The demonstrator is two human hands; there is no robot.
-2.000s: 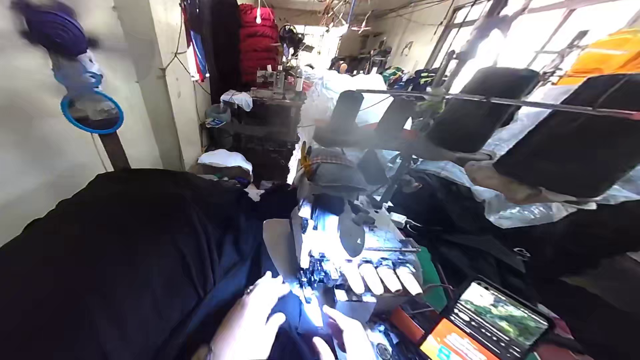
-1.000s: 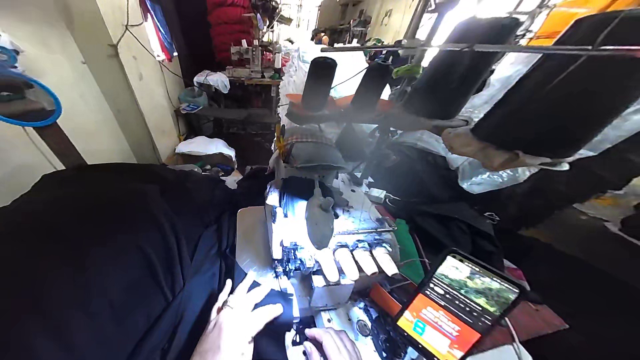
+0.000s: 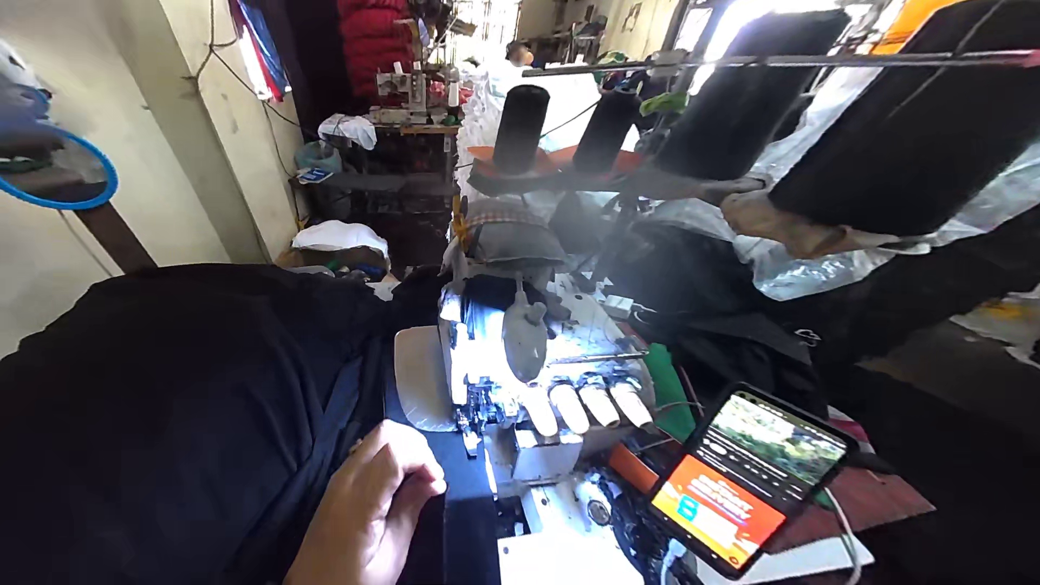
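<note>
An overlock sewing machine [image 3: 569, 333] stands in the middle under a bright light, with several white tension knobs along its front. Dark fabric [image 3: 467, 504] lies in front of its presser foot [image 3: 471, 439]. My left hand [image 3: 378, 496] is at the left edge of that strip, thumb and fingertips pinched together on the dark cloth. A big heap of dark fabric [image 3: 162, 406] fills the left side. My right hand is out of view. Large black thread cones [image 3: 520, 130] stand on a rack above and behind the machine.
A smartphone [image 3: 751, 479] with its screen lit leans right of the machine, a white cable beside it. Black cloth [image 3: 699, 284] and clear plastic [image 3: 812, 272] lie behind. A blue-rimmed round mirror [image 3: 110, 175] is at the left wall. Another sewing machine [image 3: 406, 89] stands farther back.
My right hand, near the presser foot in both earlier frames, has left the view. My left hand has gone from spread fingers to a pinch on the cloth.
</note>
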